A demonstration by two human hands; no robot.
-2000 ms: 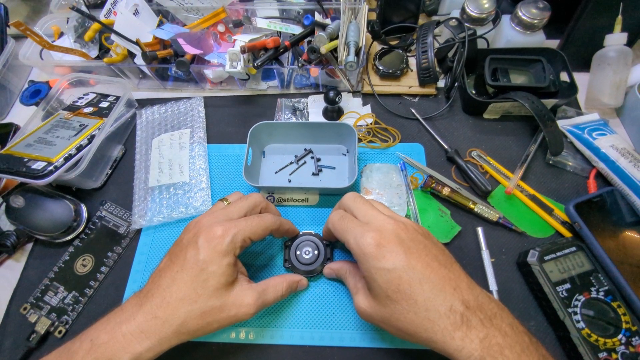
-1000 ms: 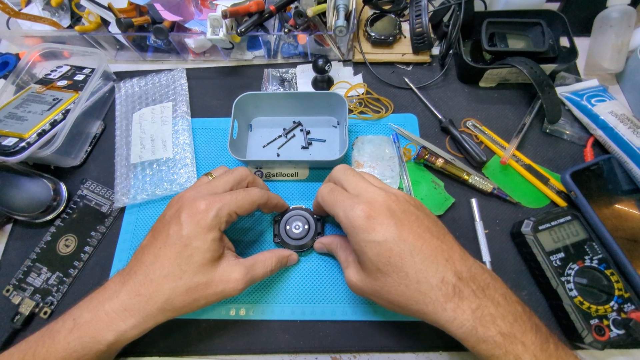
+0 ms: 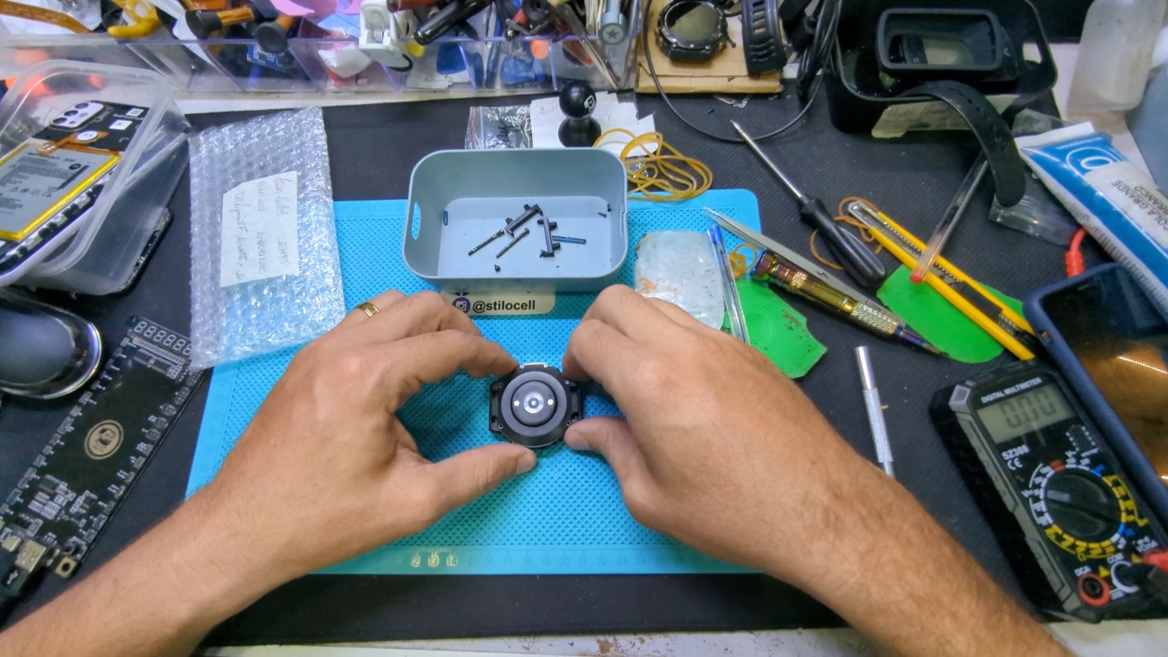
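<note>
A black smartwatch case (image 3: 535, 405), without strap, lies back side up on the blue silicone work mat (image 3: 547, 511). My left hand (image 3: 392, 411) grips its left side, index finger at the top edge and thumb at the bottom. My right hand (image 3: 675, 411) grips the right side, its fingers at the upper right and its thumb at the lower right. Just beyond the hands stands a grey plastic tray (image 3: 516, 274) holding several small screws, pins and dark bars. A translucent block (image 3: 680, 276) lies right of the tray.
Bubble wrap (image 3: 310, 219) with a written label and a circuit board (image 3: 100, 438) lie left. To the right are a screwdriver (image 3: 844, 242), a precision screwdriver (image 3: 830, 290), a yellow cutter (image 3: 940, 278), a metal handle (image 3: 874, 411) and a digital multimeter (image 3: 1049, 493). An organizer box (image 3: 319, 68) stands behind.
Both hands keep their hold around the watch case, with no plain change in its placement on the mat. The view has shifted somewhat.
</note>
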